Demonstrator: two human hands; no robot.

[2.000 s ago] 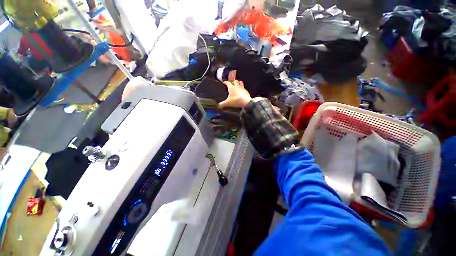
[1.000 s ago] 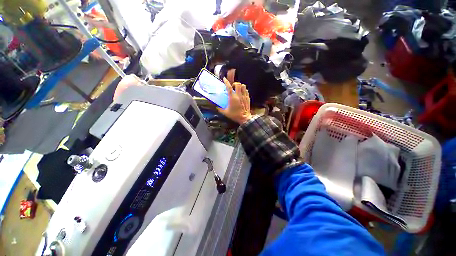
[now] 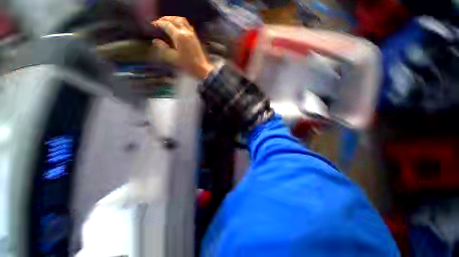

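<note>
The whole view is blurred. My right hand (image 3: 185, 46) reaches to the upper left past the far end of the white sewing machine (image 3: 113, 145), in a plaid cuff and blue sleeve. Its thumb is apart from the fingers, and I see nothing held between them. The lit phone is not visible now. The machine's dark panel with blue lit digits (image 3: 59, 156) is at the left. The needle area is out of the picture. My left hand is not in view.
A white basket (image 3: 370, 80) with pale and dark pieces stands right of my forearm, with red showing around it. A dark blue and white heap (image 3: 420, 65) and a red crate (image 3: 420, 163) are further right. A small cluttered tray is near my right hand.
The view has swung right and down, so the machine and basket sit further left. The lit phone, at my right hand a second ago, no longer shows.
</note>
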